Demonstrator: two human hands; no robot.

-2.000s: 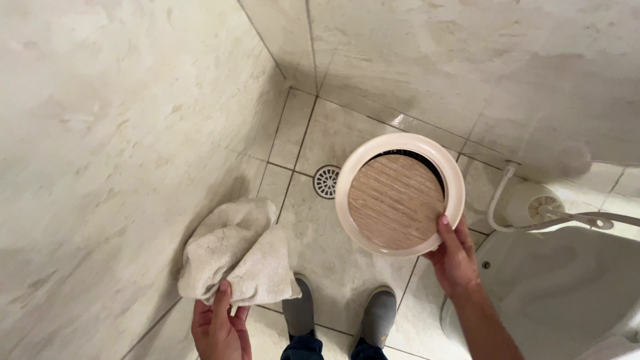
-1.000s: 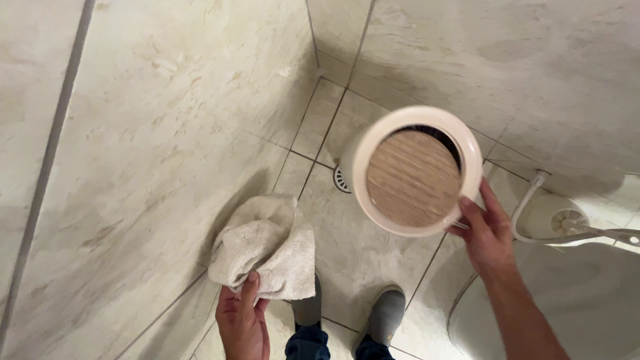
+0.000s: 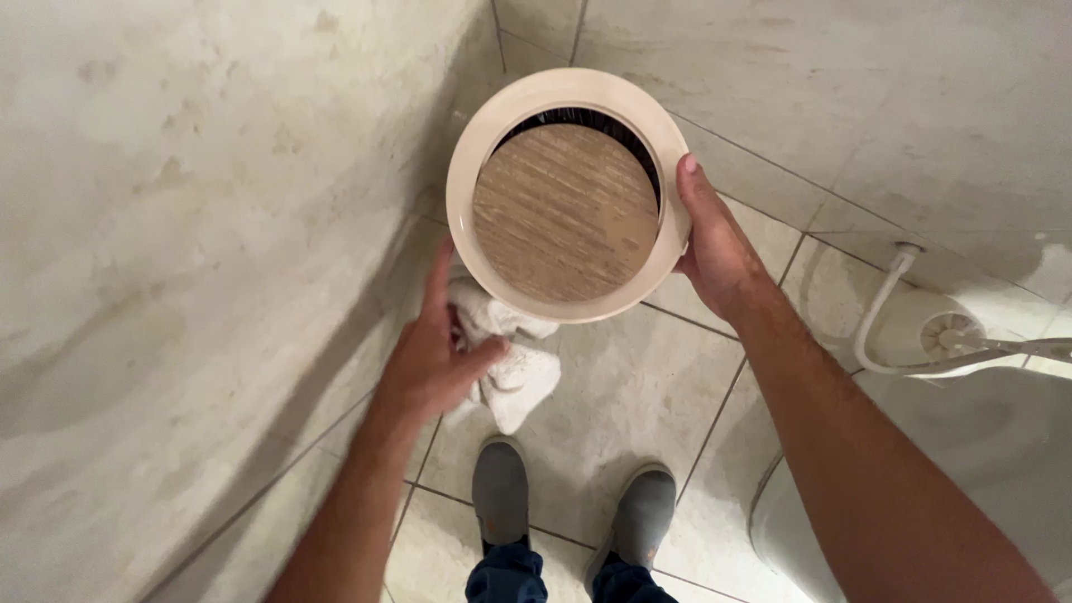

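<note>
A round trash bin with a cream plastic rim (image 3: 569,310) is held up over the floor, with a wood-patterned disc (image 3: 565,213) inside the rim. Black plastic, like a bag liner, shows in the gap along the disc's upper edge. My right hand (image 3: 716,239) grips the bin's right side, thumb on the rim. Under the bin's lower left side, my left hand (image 3: 452,352) holds a bunched whitish cloth (image 3: 519,377), its index finger reaching up beside the rim. The bin's body is hidden beneath the rim.
Marbled walls stand close at left (image 3: 167,209) and ahead (image 3: 837,100). At right are a white toilet (image 3: 921,469) and a curved white pipe (image 3: 871,318). My gray shoes (image 3: 501,486) stand on the tiled floor (image 3: 620,385).
My left hand has brought the cloth from the left over to the bin's underside. My right hand still holds the bin, which now appears nearer the camera.
</note>
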